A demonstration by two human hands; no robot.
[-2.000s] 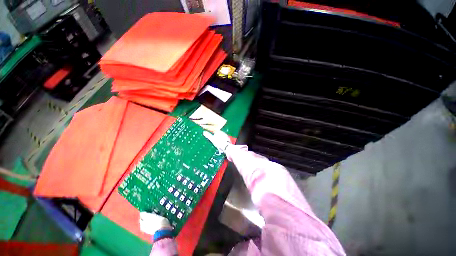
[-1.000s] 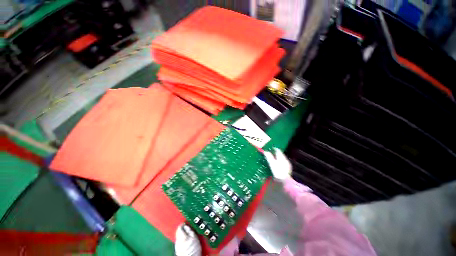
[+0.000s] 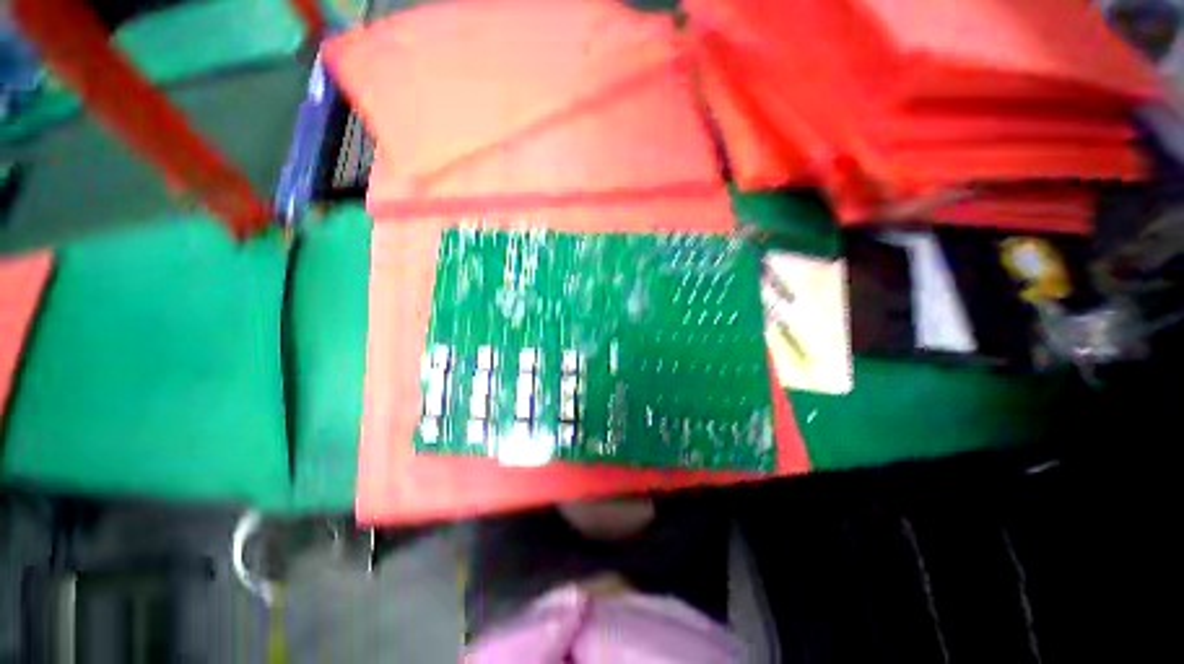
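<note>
The large green circuit board [image 3: 597, 305] lies on an orange-red foam sheet [image 3: 390, 486] near the bench's front edge. Black parts with silver tabs stand in several columns at its lower left. A bright white patch is at its lower edge; I cannot tell if it is glare or a fingertip. Neither of my hands can be made out. A pink garment [image 3: 604, 629] shows at the bottom, with a blurred skin-toned shape above it that I cannot identify. The picture is blurred.
More foam sheets [image 3: 558, 117] lie behind the board, with a tall stack [image 3: 1013, 117] at the back right. A pale card [image 3: 808, 324], a dark item with white on it, a yellow item [image 3: 1035, 269] and clear plastic lie right. Green mat [image 3: 156, 363] is left.
The view has swung, so the board now appears level instead of slanted. Both white-gloved hands, earlier at the board's edges, are no longer distinguishable. The board rests on the foam.
</note>
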